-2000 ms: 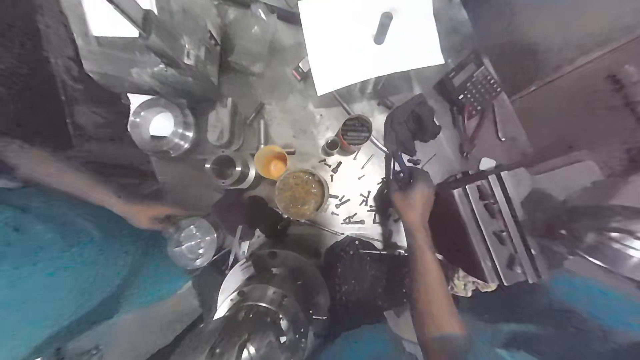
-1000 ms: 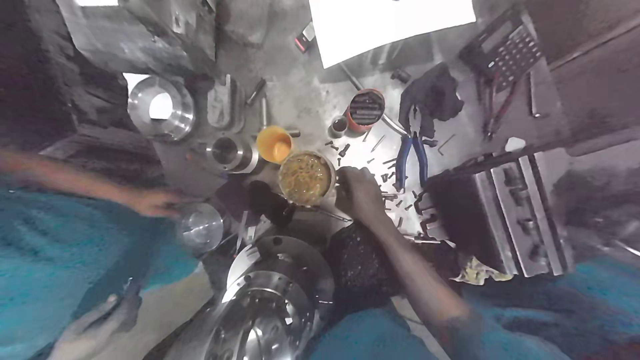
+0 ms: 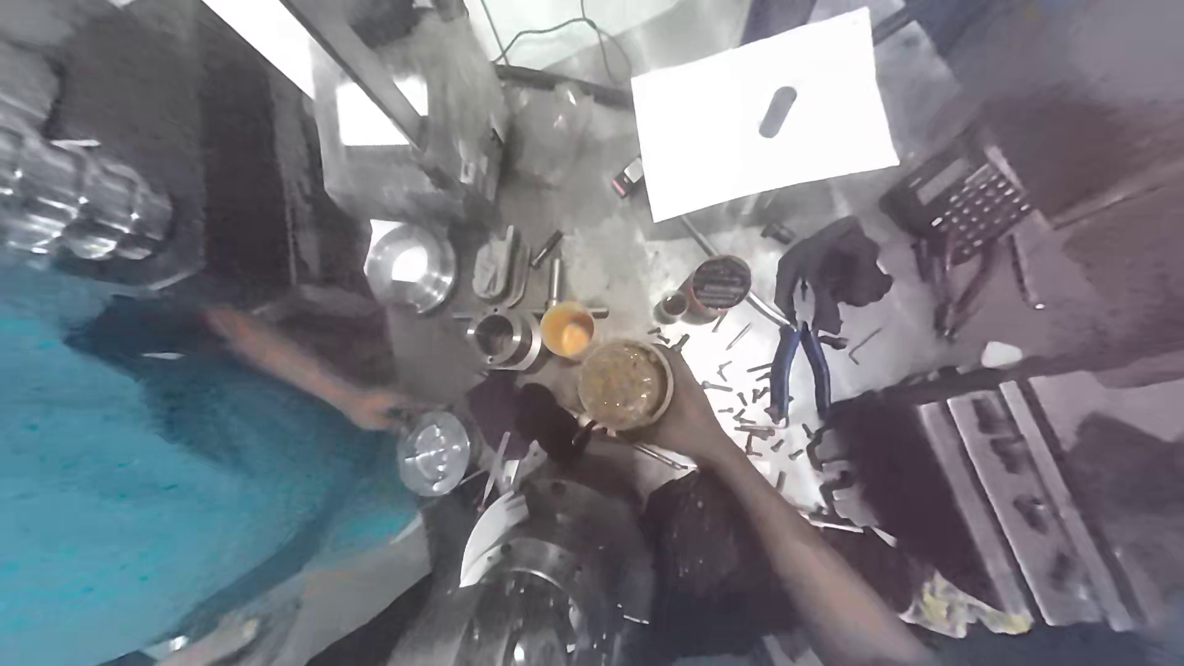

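My right hand reaches in from the lower right and grips the right side of a round container filled with a brownish, wet-looking substance. No hand that is plainly my left one shows. Just up and left of the container are an orange cup and a metal cylinder. Small screws lie scattered to the right of my hand, beside pliers with blue handles. A machined metal flange stands below, near a dark cloth or glove.
At the left, a co-worker's hand touches a shiny round metal part. A metal ring, a white paper sheet, a calculator, a tin and a slotted metal block stand around the work surface.
My right hand has moved left from the pliers, past the screws, to the round container. The pliers, at my hand two seconds ago, now lie apart from it.
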